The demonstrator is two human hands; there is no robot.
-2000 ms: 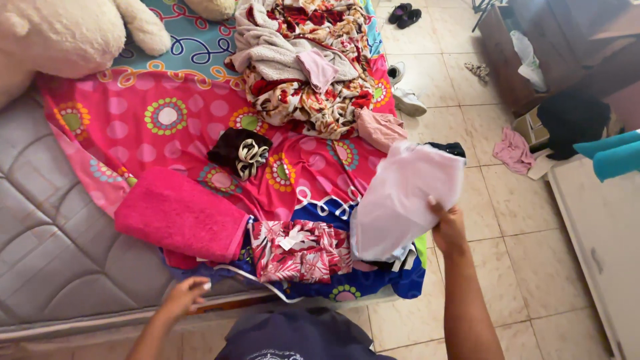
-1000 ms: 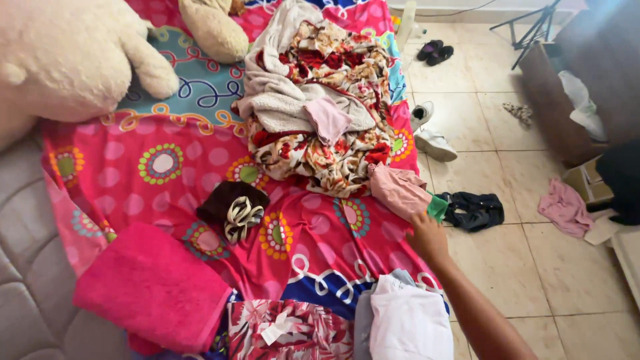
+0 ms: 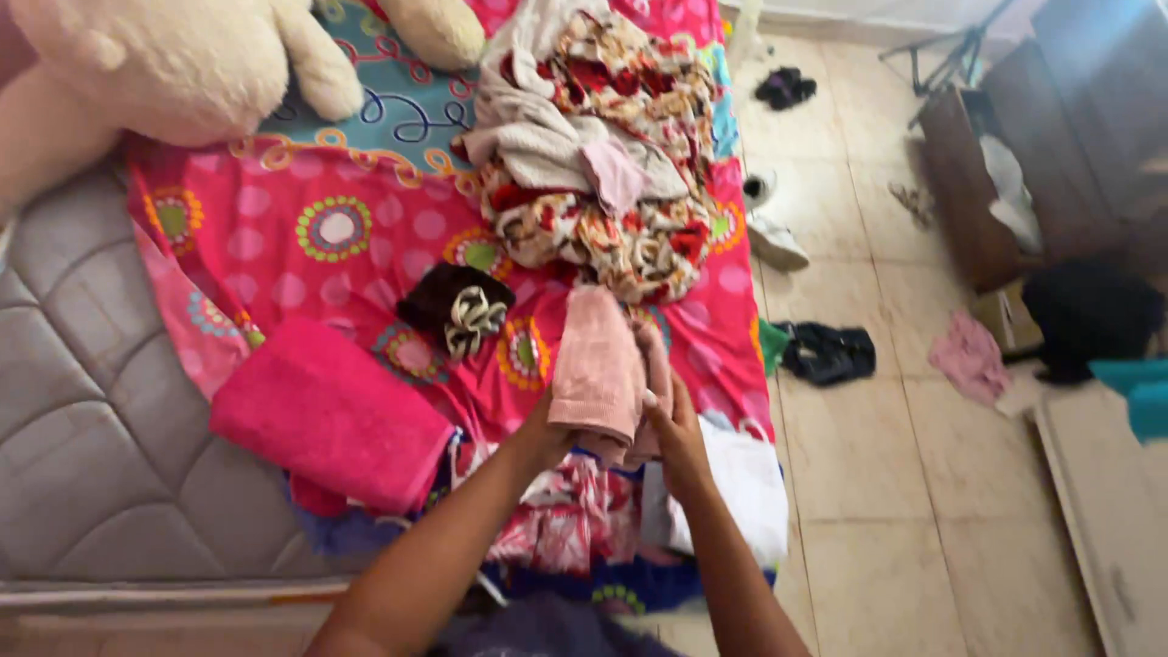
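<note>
Both of my hands hold a light pink ribbed garment [image 3: 598, 365] above the patterned pink sheet. My left hand [image 3: 545, 429] grips its left lower edge, and my right hand [image 3: 673, 429] grips its right side. Below it lie a red and white leaf-print cloth [image 3: 561, 525] and, to the right, a folded white garment [image 3: 744, 484]. A folded bright pink towel [image 3: 328, 415] is to the left. A dark brown cloth with a cream striped tie [image 3: 456, 306] rests left of the held garment. Beyond is a rumpled floral blanket [image 3: 630, 246] with a small pink cloth [image 3: 616, 175] on it.
A large cream plush toy [image 3: 182, 64] lies at the upper left, by the bare grey mattress [image 3: 82, 411]. On the tiled floor are white sneakers [image 3: 776, 242], dark shoes [image 3: 785, 88], a black garment [image 3: 829, 353] and a pink cloth [image 3: 969, 356]. Wooden furniture [image 3: 967, 182] stands at right.
The pink garment, earlier at the bed's right edge, is now held in both hands over the middle. The white garment, held two seconds ago, was let go and lies on the bed.
</note>
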